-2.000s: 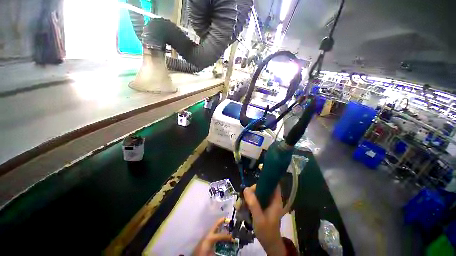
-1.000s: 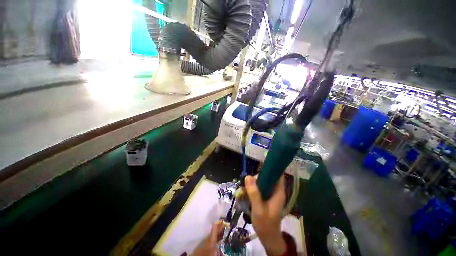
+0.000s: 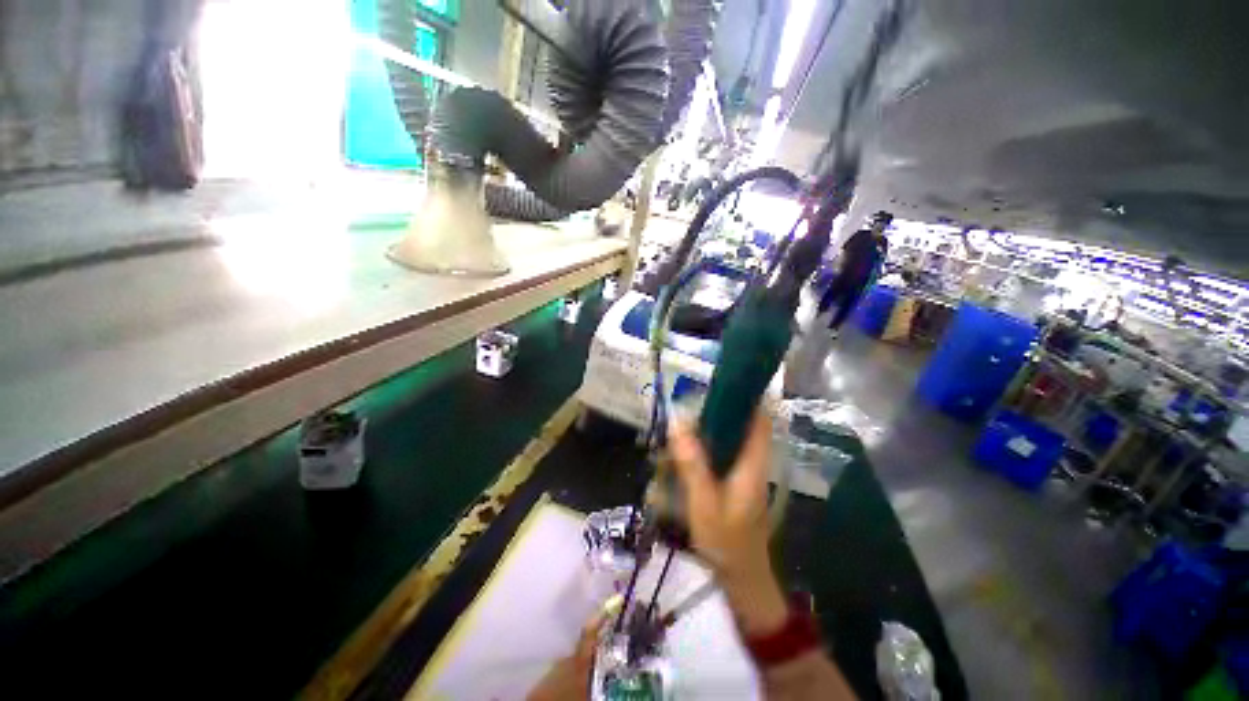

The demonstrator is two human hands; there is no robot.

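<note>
My right hand (image 3: 729, 507) is closed around the lower part of the dark green electric screwdriver (image 3: 747, 370), which hangs nose-down and leans a little. Its thin rods point down at a housing with a green circuit board (image 3: 630, 671) at the bottom edge. My left hand (image 3: 573, 668) is at the left side of that housing with its fingers on it; the hand is blurred and partly cut off. Whether the tip touches the board cannot be told. A second clear housing (image 3: 610, 537) sits behind on the white work mat (image 3: 514, 603).
The conveyor belt (image 3: 425, 473) at left carries several white housings (image 3: 333, 449). The white screw feeder (image 3: 623, 359) stands behind the mat. Plastic bags (image 3: 904, 660) lie at right. A grey duct (image 3: 603, 110) hangs above the shelf. A person (image 3: 858, 267) stands in the far aisle.
My right hand and the screwdriver have moved up and the tool stands more upright. The white housings on the belt have shifted toward me. A person has appeared in the aisle.
</note>
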